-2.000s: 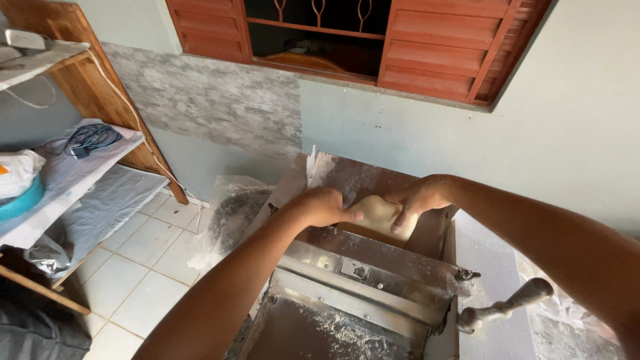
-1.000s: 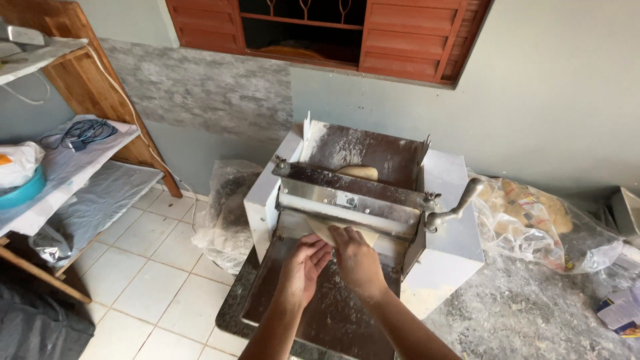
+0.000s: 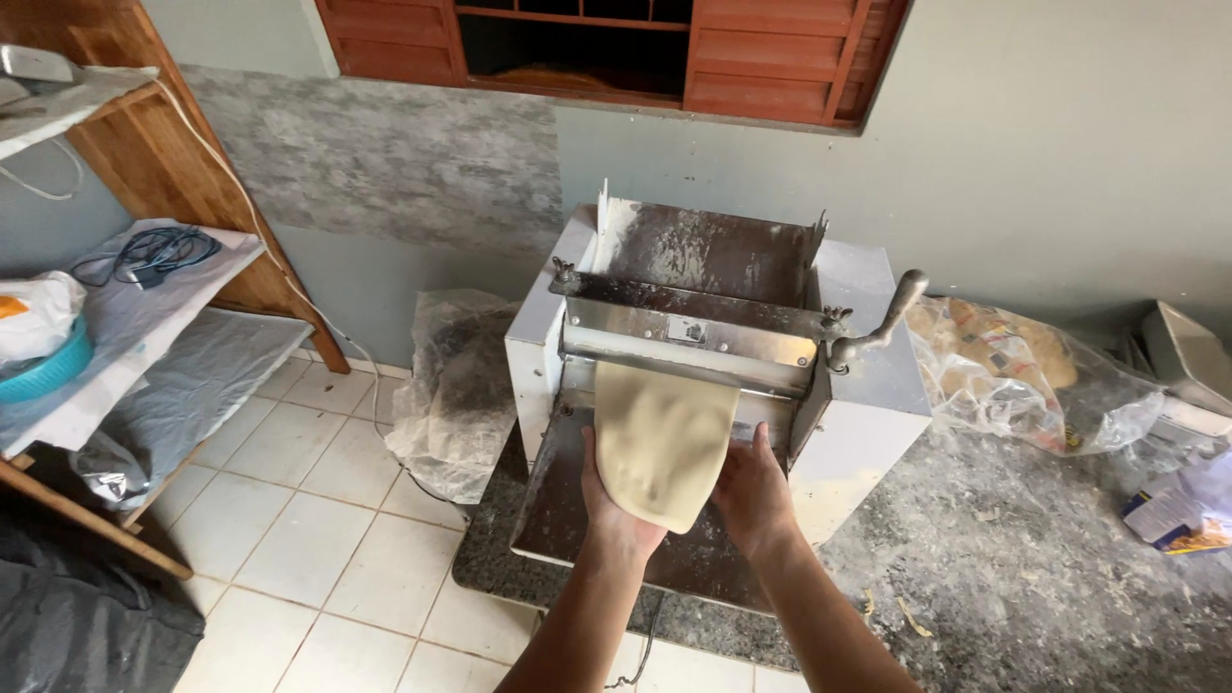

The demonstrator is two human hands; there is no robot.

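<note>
A sheet of pale dough (image 3: 664, 443) hangs out from under the roller of a white dough sheeter (image 3: 866, 404), above its dark front tray (image 3: 549, 510). From beneath, my left hand (image 3: 616, 510) supports the dough's lower left side, its thumb along the edge. My right hand (image 3: 756, 486) is at the dough's right edge, thumb pointing up; its fingers are partly hidden behind the sheet. A metal crank handle (image 3: 890, 313) rises at the machine's right. The floury rear tray (image 3: 707, 245) slopes behind the rollers.
The sheeter stands on a floury granite counter (image 3: 991, 549). At the right lie a clear plastic bag (image 3: 1020, 366) with dough-coloured pieces inside and a printed packet (image 3: 1179, 510). Crumpled plastic (image 3: 452, 385) is left of the machine. Shelves (image 3: 221, 260) hold a coiled cable (image 3: 159, 255) and a turquoise basket (image 3: 48, 366).
Both hands were at the dough behind the rollers, then at the front outlet. The dough piece seen on the rear tray is gone from there, and a longer sheet now extends out the front.
</note>
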